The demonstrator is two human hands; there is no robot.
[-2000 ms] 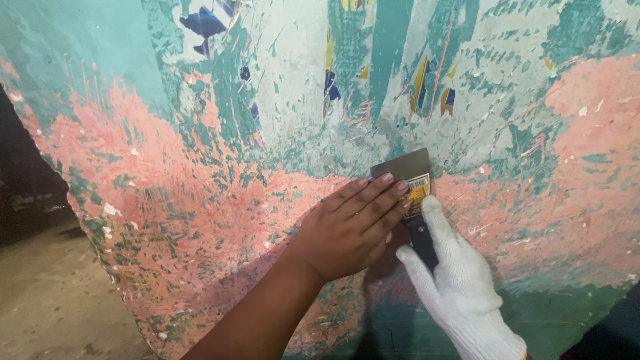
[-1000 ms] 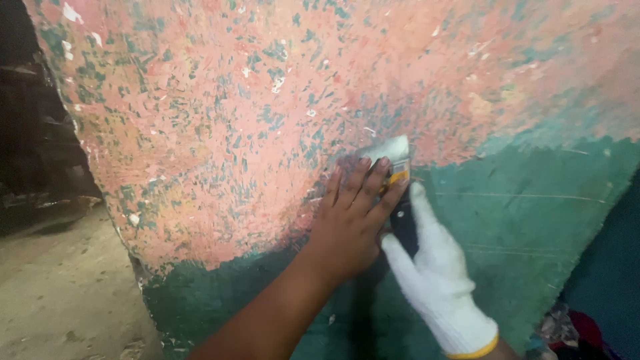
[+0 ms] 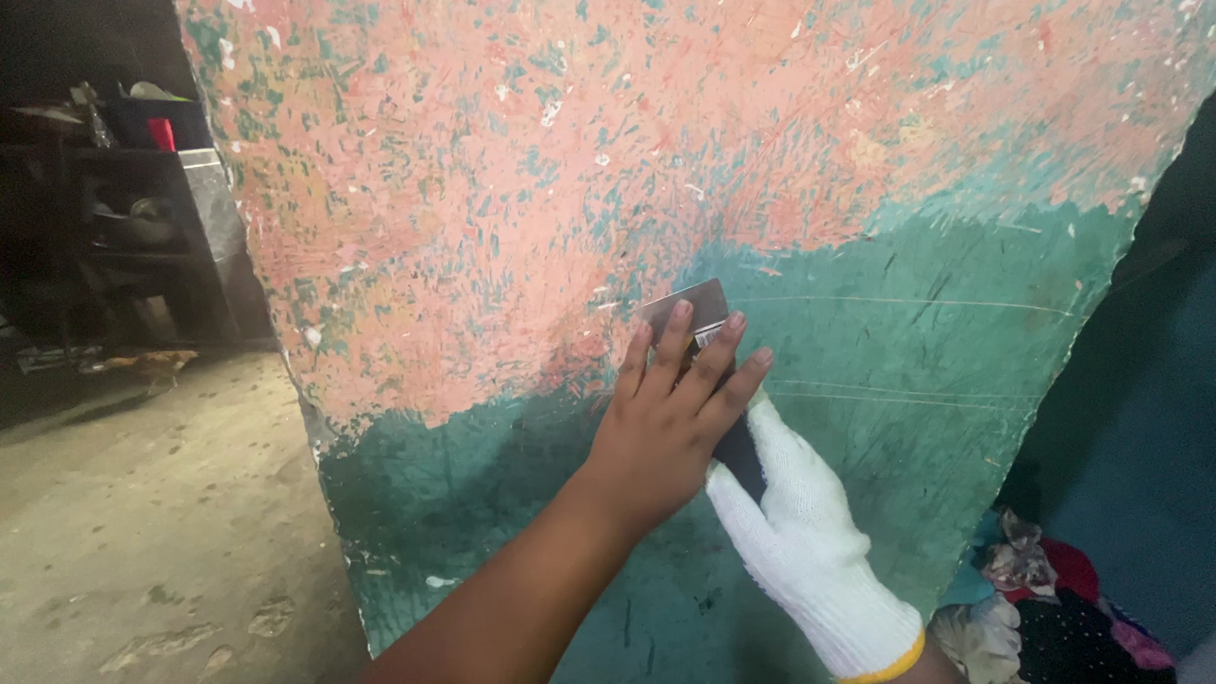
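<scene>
My right hand (image 3: pixel 807 541), in a white knit glove with a yellow cuff, grips the dark handle of a scraper (image 3: pixel 698 302) with a flat metal blade. The bare fingers of my left hand (image 3: pixel 670 418) are spread over the scraper's blade and upper handle and press on it. The blade lies on a painted wall (image 3: pixel 475 190), where patchy pink meets green. Above the blade the pink is flecked with blue-green; right of it the green bears thin pale scratch lines. My left hand covers part of the blade and its label.
At the left is a rough concrete floor (image 3: pixel 142 532) with a chicken (image 3: pixel 157 366) on it. Behind stands a dark shelf with a red cup (image 3: pixel 161 134) and bowls. A heap of clothes (image 3: pixel 1064 617) lies at the lower right, past the wall's chipped edge.
Both hands and the scraper have moved down the wall, from the blue-green and pink boundary to the lower edge of the pink. The view has tilted down too.
</scene>
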